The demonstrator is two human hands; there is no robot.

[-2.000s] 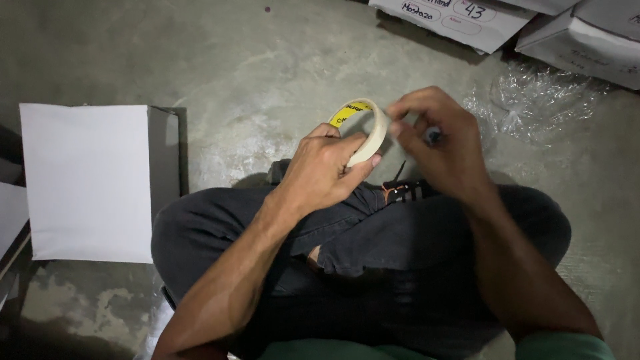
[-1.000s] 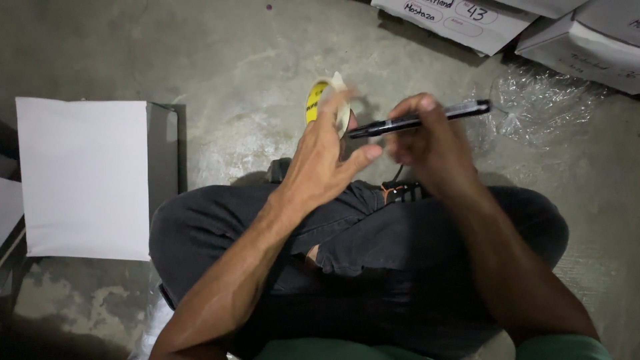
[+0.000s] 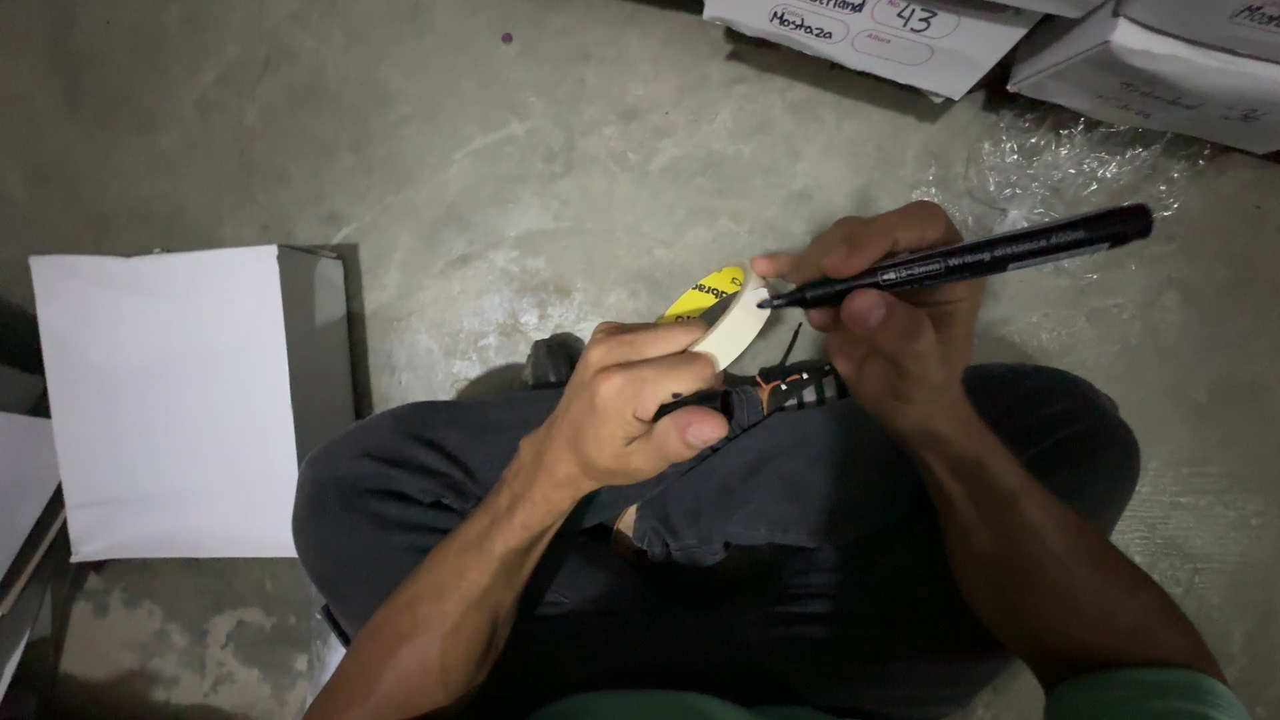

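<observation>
My left hand (image 3: 640, 400) grips a roll of cream masking tape (image 3: 737, 325) with a yellow printed inner core, held tilted above my crossed legs. A black object, perhaps the marker's cap, shows partly between the thumb and fingers of that hand. In my right hand (image 3: 890, 310) is a black marker (image 3: 960, 260), its uncapped tip pointing left at the outer face of the tape. Whether the tip touches the tape I cannot tell. The fingertips of the right hand are close to the roll's upper edge.
A plain white box (image 3: 170, 400) stands on the concrete floor at the left, with part of another at the left edge. White boxes bearing handwriting (image 3: 870, 35) line the upper right. Crumpled clear plastic (image 3: 1070, 165) lies below them. A black shoe (image 3: 800, 385) shows by my legs.
The marker, held across my right hand one second ago, now has its tip at the tape roll. My left hand has turned the roll, and its fingers now wrap the lower part.
</observation>
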